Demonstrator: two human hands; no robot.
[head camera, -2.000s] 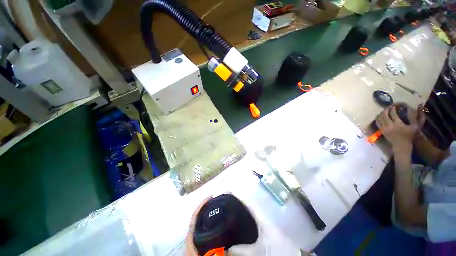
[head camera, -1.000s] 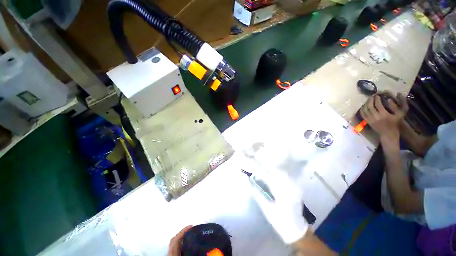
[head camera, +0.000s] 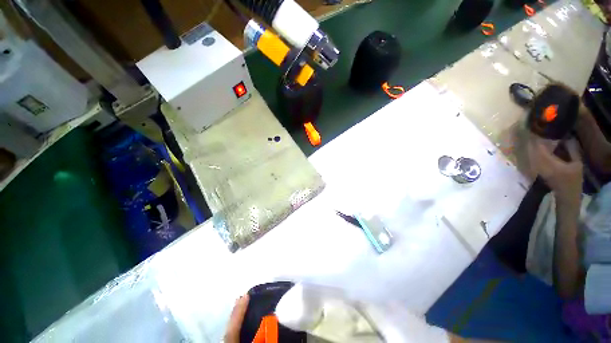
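Observation:
A black speaker (head camera: 268, 295) with an orange strap (head camera: 266, 329) is at the bottom edge, partly cut off. My left hand (head camera: 236, 321), bare and mostly out of the picture, holds its left side. My right hand (head camera: 335, 318), in a white glove, is against its right side. Creamy folded material shows at the glove; whether it is glove or a wipe, and whether a tool is held, I cannot tell. A pale-blue finger-length tool or packet (head camera: 375, 233) and a thin dark pointed tip (head camera: 348, 218) lie on the white sheeting.
A white blower box (head camera: 201, 80) with a lit red switch stands at the left, its nozzle (head camera: 325, 53) over a speaker (head camera: 301, 97). More speakers (head camera: 375, 60) stand on the green belt. Two shiny rings (head camera: 467, 170) lie at the right. A neighbour's hands (head camera: 559, 164) hold another speaker (head camera: 553, 110).
My right hand reached to the tools and came back to the speaker. The black-handled tool and whitish wipe no longer show on the table. The neighbour's speaker is turned and raised.

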